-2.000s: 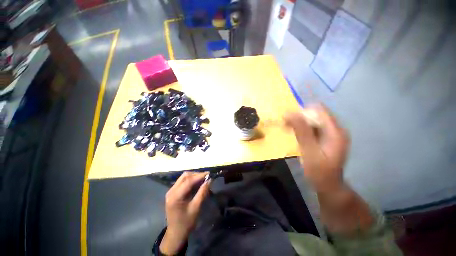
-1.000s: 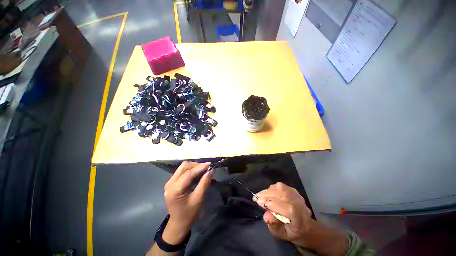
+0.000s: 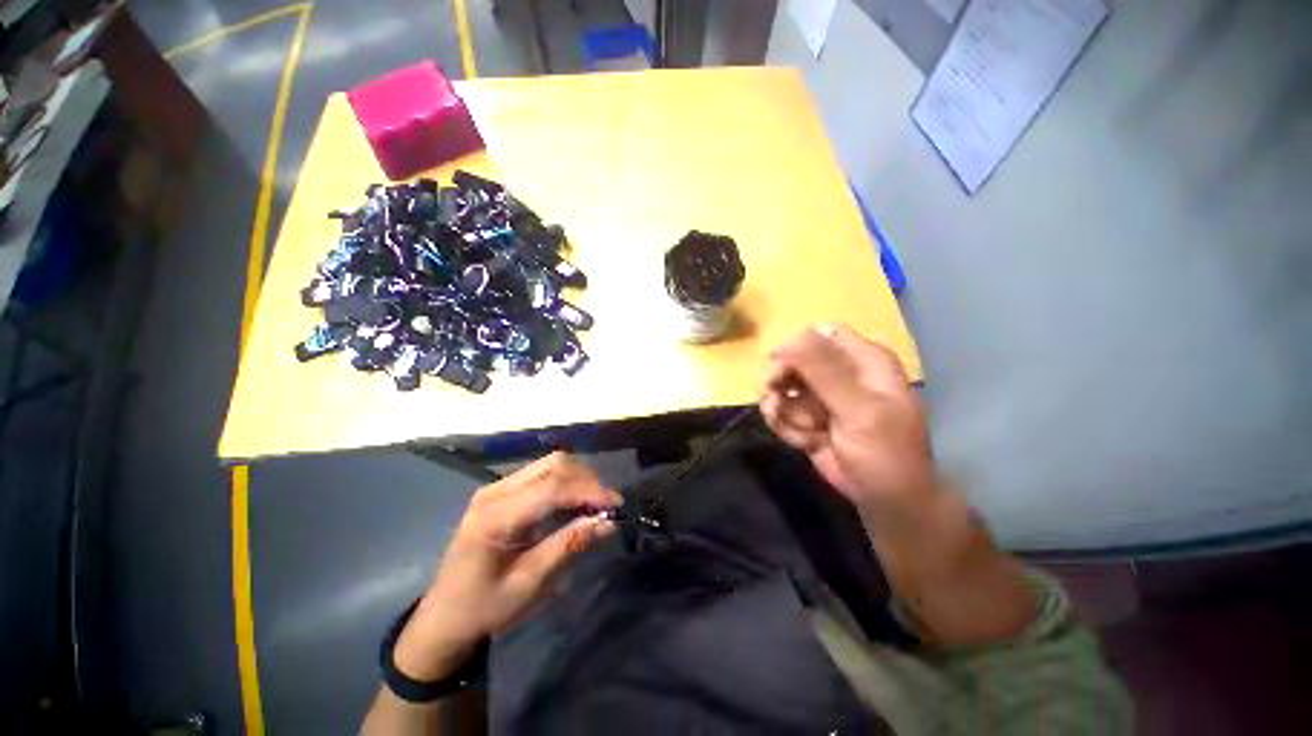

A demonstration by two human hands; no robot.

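Observation:
My left hand (image 3: 525,544) pinches a small dark fitting with shiny parts (image 3: 633,519) between thumb and fingertips, just over the dark apron. My right hand (image 3: 852,417) holds a fine brush (image 3: 715,449), its thin dark shaft pointing down and left toward the fitting. The tip is hard to make out against the apron, so I cannot tell if it touches. A loose pile of black-and-silver fittings (image 3: 446,285) lies on the left of the table. A jar with a crusted black top (image 3: 704,285) stands to the right of the pile.
The yellow-tan table (image 3: 619,144) is in front of me, with a pink box (image 3: 415,118) at its back left corner. A grey wall with a paper sheet (image 3: 1007,79) is on the right. A long bench (image 3: 51,158) runs along the left, past a yellow floor line.
The view has shifted, so the table sits higher in the picture. My right hand has risen toward the table's front edge with the brush. My left hand still holds the fitting.

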